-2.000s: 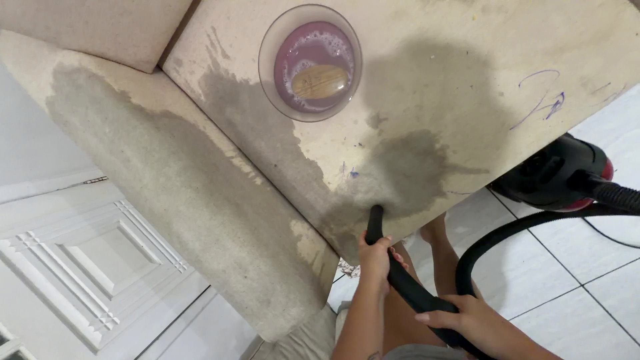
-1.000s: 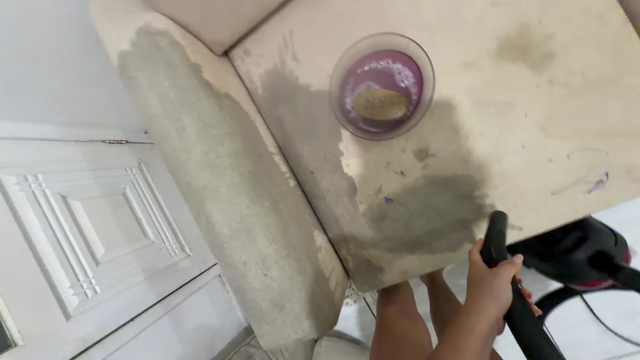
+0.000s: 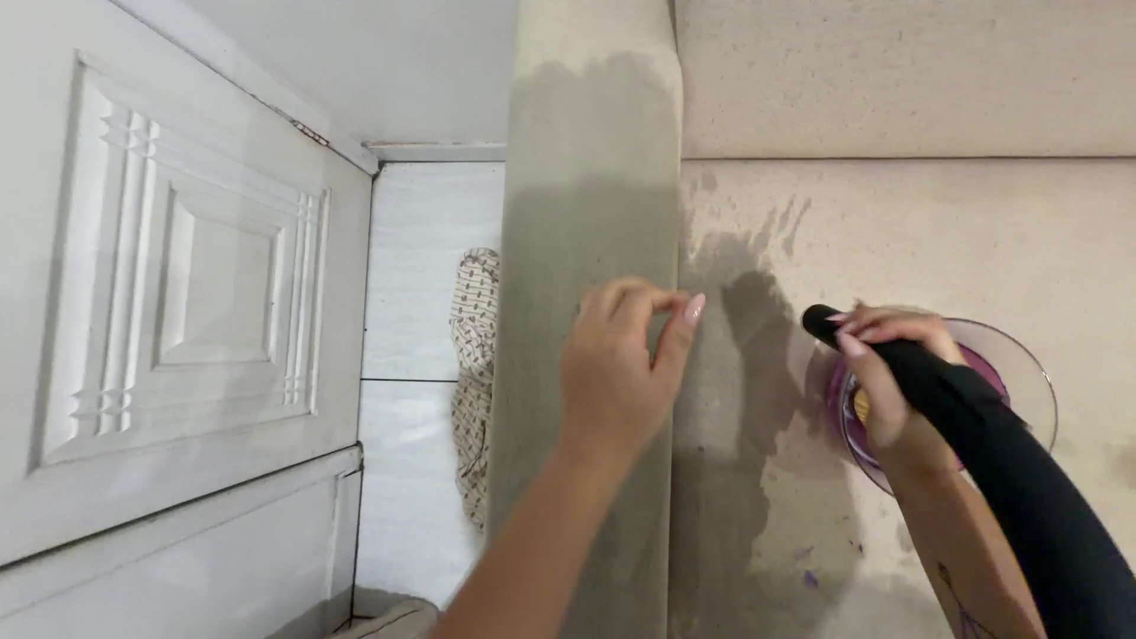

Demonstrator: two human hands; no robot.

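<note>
My right hand (image 3: 896, 373) is closed around the black vacuum hose end (image 3: 941, 390), whose tip points left above the sofa seat (image 3: 994, 231). Beneath that hand stands a clear bowl (image 3: 1038, 373) of purple liquid; a light brown piece of the brush (image 3: 861, 406) shows inside it. My left hand (image 3: 626, 355) holds nothing and hovers over the beige sofa armrest (image 3: 586, 231), thumb and forefinger bent near each other but apart. Dark damp patches cover much of the armrest and the seat's left part.
A white panelled door (image 3: 222, 275) stands at the left. Between it and the armrest lies a patterned cloth (image 3: 475, 355) on the white tiled floor (image 3: 430, 275). The sofa backrest (image 3: 905, 80) rises along the top right. Small purple marks (image 3: 810, 579) dot the seat.
The hose end has moved from the seat's front edge to beside the bowl. My left hand has come into sight over the armrest. The view has turned and shifted strongly; the vacuum cleaner is out of it.
</note>
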